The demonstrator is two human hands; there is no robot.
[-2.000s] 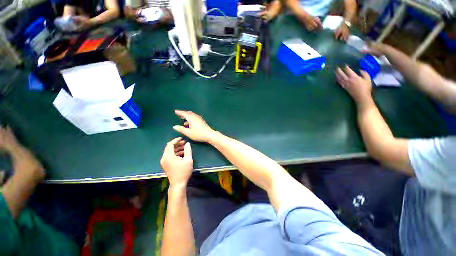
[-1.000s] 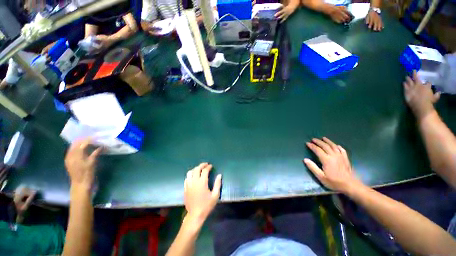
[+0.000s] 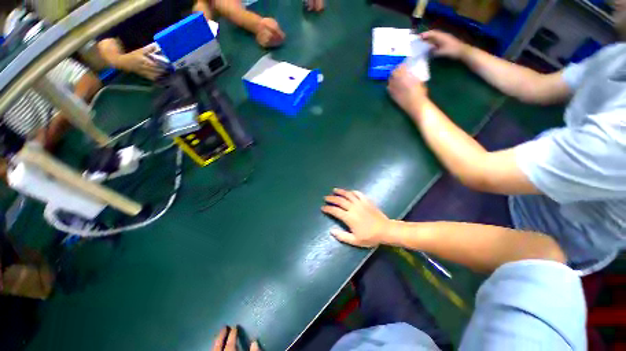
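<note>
My right hand rests palm down on the dark green bench near its front edge, fingers spread, holding nothing. Only the fingertips of my left hand show at the bottom edge; they are apart with nothing seen between them, and the rest is cut off. A blue-and-white retail box lies on the bench beyond my right hand, white face up. Neither hand touches it.
A yellow-and-black tester, white power strip and cables lie left. Another person's hands hold a white piece by a second blue-and-white box at right. Another blue box stands at the back.
The view has turned right, and the open white box at the left has left the picture. My hands, earlier close together, are now apart. The right-hand worker now holds a white piece up beside a box.
</note>
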